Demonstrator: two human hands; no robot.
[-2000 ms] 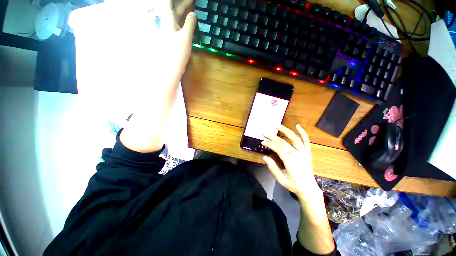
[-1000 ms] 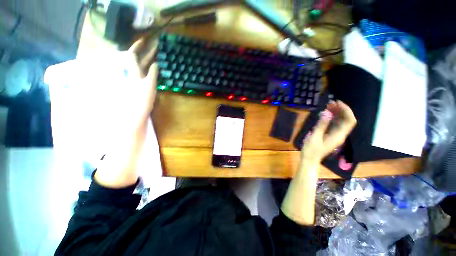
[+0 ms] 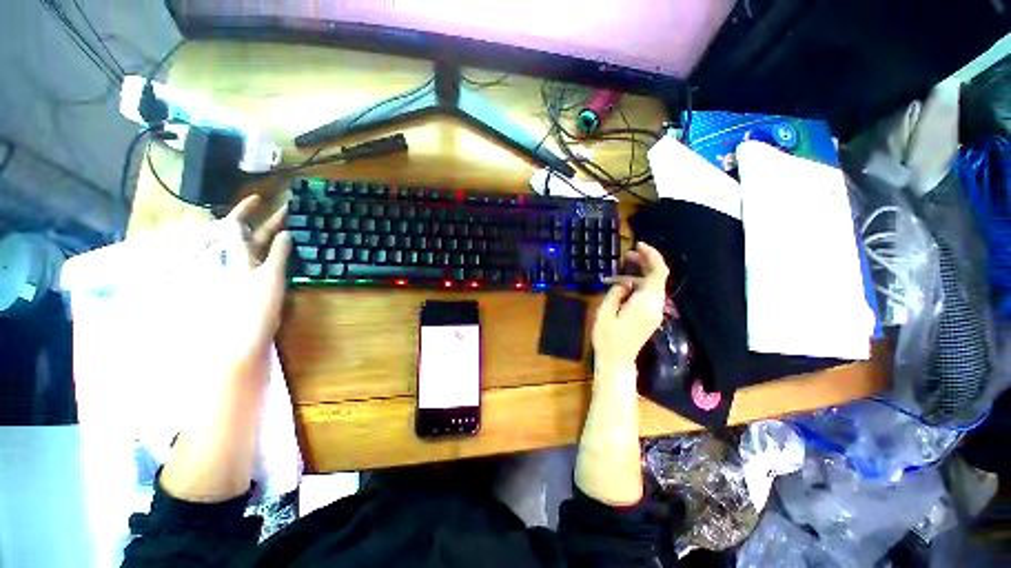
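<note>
The backlit keyboard (image 3: pixel 443 239) lies across the desk. My left hand (image 3: pixel 261 250) is at its left end, fingers spread, partly washed out by glare; whether it touches the keyboard is unclear. My right hand (image 3: pixel 632 305) is at its lower right corner, fingers curled and apart, holding nothing visible. The smartphone (image 3: pixel 449 372) lies in front of the keyboard with a white screen. A small black flat item (image 3: pixel 563 325) lies right of the phone. The black mouse (image 3: pixel 671 355) sits on the black mouse pad (image 3: pixel 710 255), just right of my right hand.
The monitor (image 3: pixel 466 31) stands at the back on V-shaped legs (image 3: pixel 371 114). White sheets (image 3: pixel 804 261) lie at right over a blue item (image 3: pixel 710 135). Overexposed paper (image 3: pixel 133 322) is under my left forearm. A power strip (image 3: pixel 144 100) is upper left. Plastic bags (image 3: pixel 843 499) are lower right.
My right hand has gone from the phone, past the mouse pad, to the keyboard's right end. The view has shifted up, showing the monitor. My left hand stays by the keyboard's left end.
</note>
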